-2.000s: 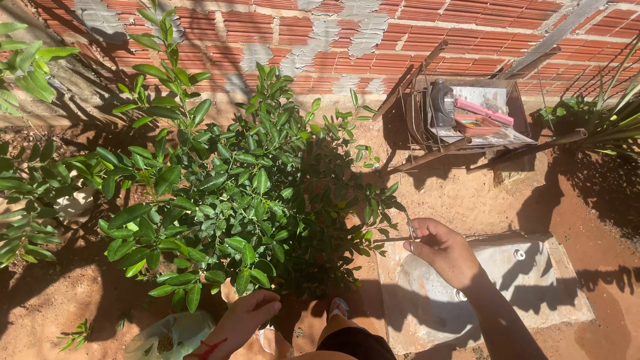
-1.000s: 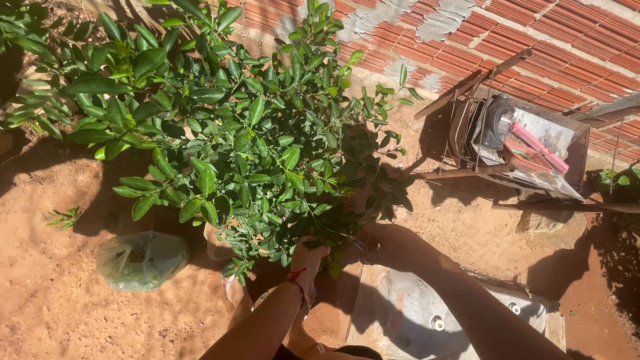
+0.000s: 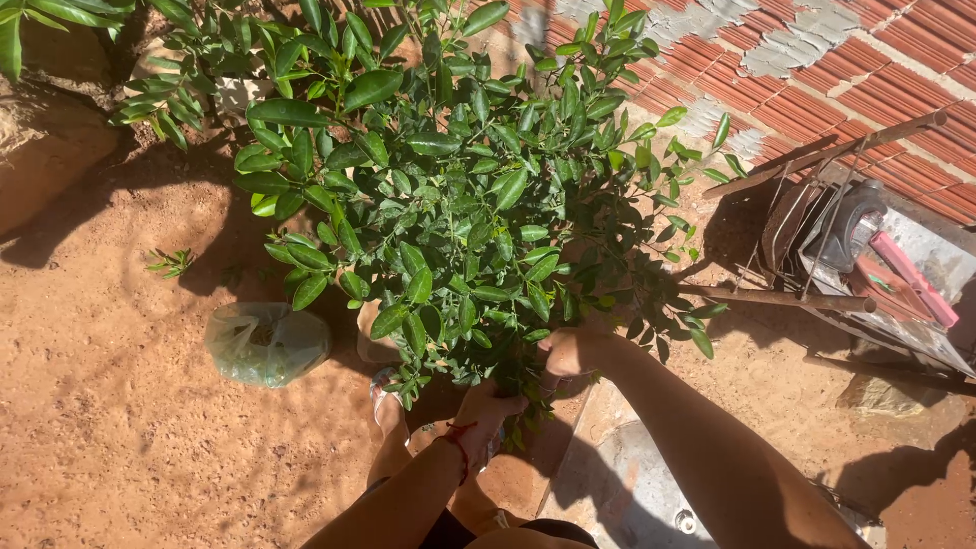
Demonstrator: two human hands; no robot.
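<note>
A leafy green shrub (image 3: 473,221) fills the middle of the view. At its near lower edge is my left hand (image 3: 488,415), with a red string bracelet on the wrist; its thumb and fingers are around leafy twigs. Just right of it, my right hand (image 3: 572,354) reaches into the lower foliage, its fingers bent and partly in shadow. Whether it holds a twig or a tool cannot be told. A clear plastic bag (image 3: 267,343) with green matter inside lies on the soil to the left of the shrub.
A red hollow-brick wall (image 3: 862,84) runs across the upper right. Before it stands a wooden-poled holder (image 3: 793,301) with a pink object (image 3: 915,278) and other items. A concrete slab (image 3: 633,473) lies at the lower right. My sandalled foot (image 3: 387,404) is below the shrub.
Two seconds ago my hands were farther apart, the right one at a twig on the shrub's right side. Both are now close together at its lower edge. The view has shifted and turned.
</note>
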